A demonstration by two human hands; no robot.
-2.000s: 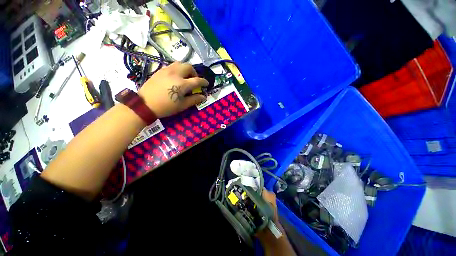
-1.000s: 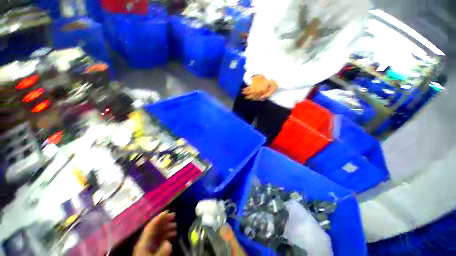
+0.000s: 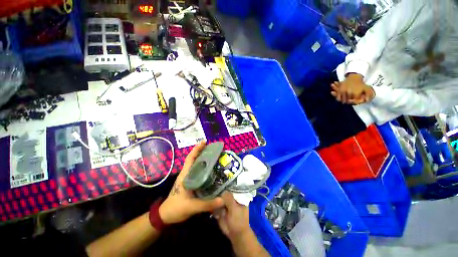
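Note:
An open grey unit with a circuit board (image 3: 227, 168), a yellow block on it and a looped grey cord (image 3: 246, 187) is held in front of me, above the bench's front edge. My left hand (image 3: 188, 193), with a red wristband, holds a rounded grey housing shell (image 3: 203, 168) against the unit's left side. My right hand (image 3: 233, 216) grips the unit and cord from below; its fingers are partly hidden. A white rounded part (image 3: 251, 173) sits at the unit's right side.
A yellow-handled screwdriver (image 3: 161, 101), dark-handled tool (image 3: 172, 113), white cable loop (image 3: 173, 155) and multi-outlet strip (image 3: 105, 45) lie on the bench. Blue totes (image 3: 276, 108) stand right, one holding grey units (image 3: 286, 206). A person in white (image 3: 407, 60) stands beyond the red crate (image 3: 359, 153).
My left hand has left the bench and now holds the grey shell at the unit. The unit has been raised toward the bench edge. The view has swung, showing the person and more bench.

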